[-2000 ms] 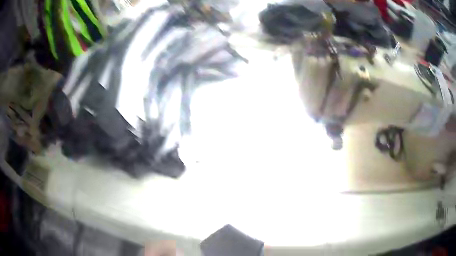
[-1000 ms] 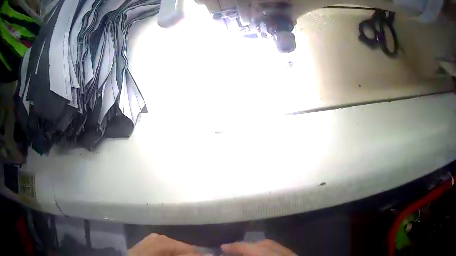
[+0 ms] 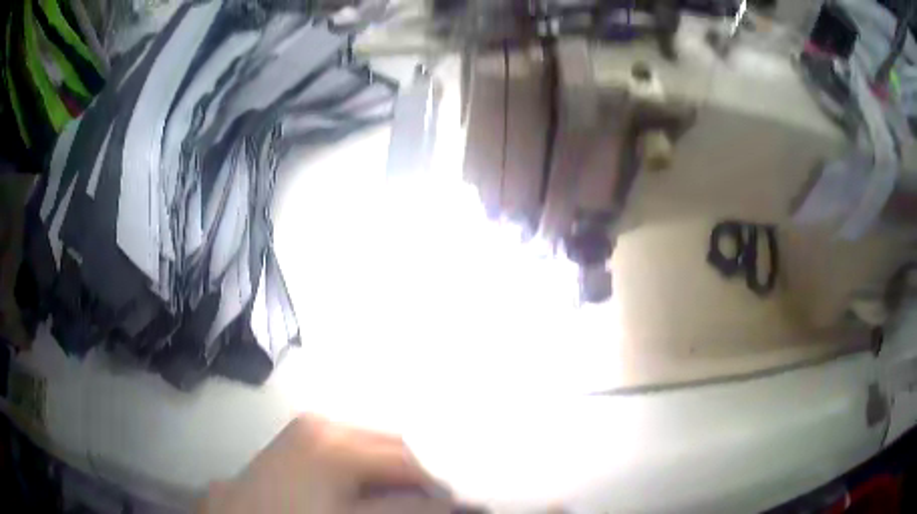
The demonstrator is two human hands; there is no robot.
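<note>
My left hand [image 3: 337,467] is at the bottom edge, left of centre, blurred and cut off by the edge. Its fingers are bent, with a small dark piece, likely cloth, at the fingertips, mostly out of the picture. My right hand cannot be made out; only a faint skin-toned sliver shows at the bottom edge. The sewing machine head [image 3: 548,141] stands ahead, and strong lamp glare hides its needle area. A fanned stack of dark grey and white cut pieces [image 3: 201,191] lies on the white table [image 3: 161,422] at the left.
Black-handled scissors [image 3: 744,256] lie on the beige machine bed [image 3: 674,331] at the right. Neon green strips [image 3: 50,60] hang at the far upper left. Pale cloth [image 3: 845,196] lies by the machine arm at the right. Something red shows at the lower right corner.
The view has tilted up, so the machine head and table sit lower in the picture. My left hand has come up over the table edge; my right hand has dropped out of clear view.
</note>
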